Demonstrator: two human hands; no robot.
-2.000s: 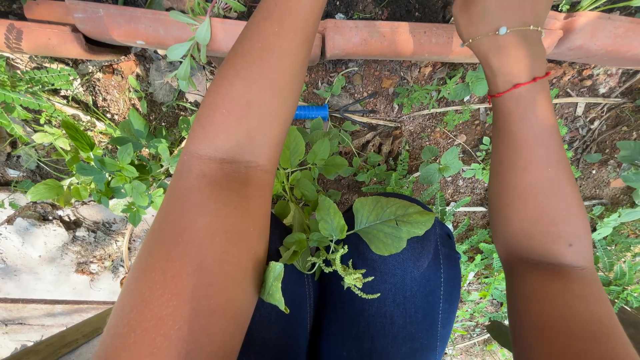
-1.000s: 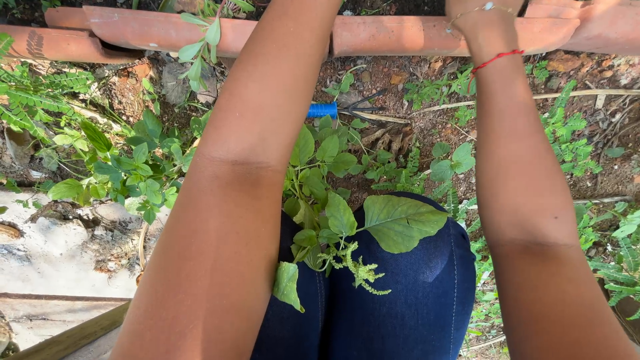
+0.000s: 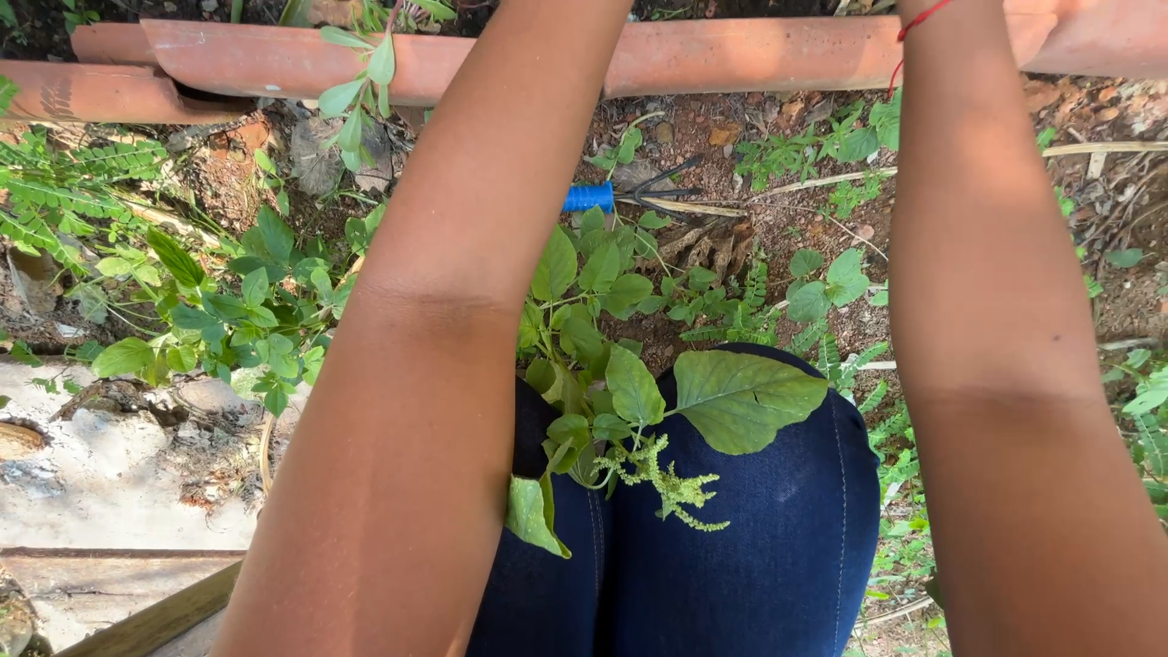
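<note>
Both my forearms stretch up past the top edge of the head view, so my left hand and my right hand are out of sight, and what they touch is hidden. The arms pass over a row of terracotta roof tiles (image 3: pixel 748 55) laid along a soil bed. A red string bracelet (image 3: pixel 923 20) is on my right wrist. Between the arms, a small hand rake with a blue handle (image 3: pixel 589 197) and dark tines lies on the ground, its handle partly behind my left forearm. A leafy plant with a green flower spike (image 3: pixel 671 479) leans over my knees in blue jeans (image 3: pixel 757 557).
Low weeds (image 3: pixel 246 315) grow at the left, beside a pale, rough slab (image 3: pixel 119 456). A wooden bar (image 3: pixel 155 616) crosses the lower left corner. Dry stems (image 3: pixel 830 181) and small plants lie on reddish soil between and beyond my arms.
My right hand, partly seen at the top edge before, has gone out of view upward. The view has shifted slightly. The blue-handled rake lies where it was on the ground.
</note>
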